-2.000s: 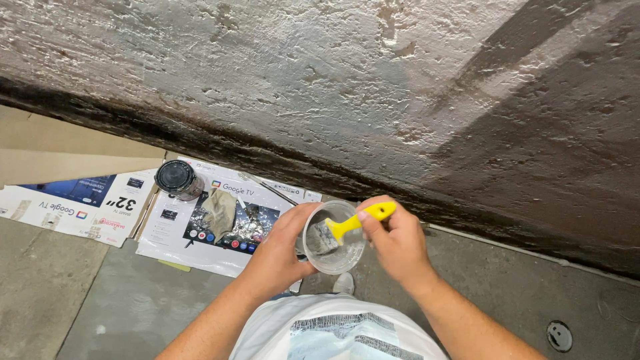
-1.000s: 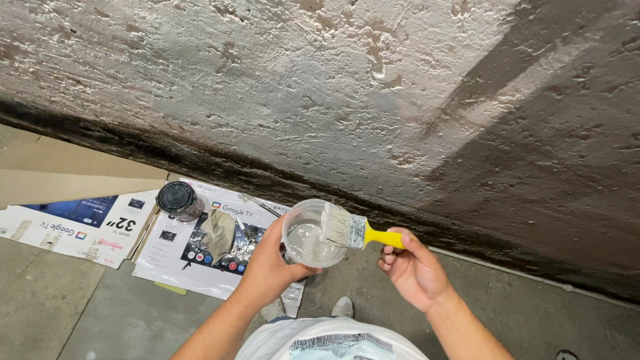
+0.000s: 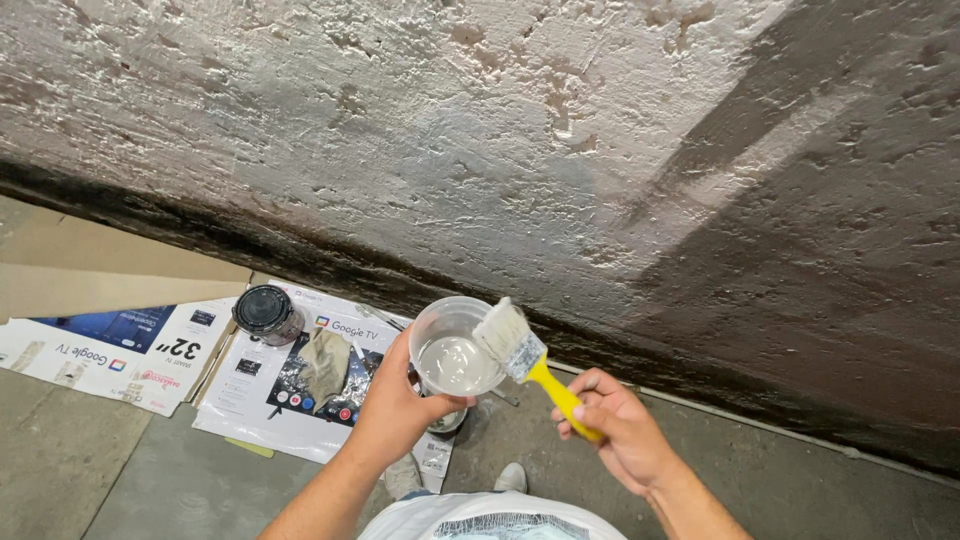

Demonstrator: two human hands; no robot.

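Note:
My left hand holds a clear plastic tub from its left side, thumb along the near rim. Whitish liquid lies in the bottom of the tub. In my right hand is a paintbrush with a yellow handle, gripped near the handle's end. Its pale, wet bristles point up and left, at the tub's right rim; whether they touch the rim I cannot tell. Beyond both hands rises a rough wall, partly whitish and partly in brown shadow.
Flattened cardboard television boxes lie on the floor along the wall's dark base. On them are a lidded can and a crumpled rag. Another container shows partly below the tub. My shoes stand on the concrete floor.
The brush, inside the tub two seconds ago, has come out and now tilts at its right rim. My right hand has moved away from the tub; my left hand keeps its hold.

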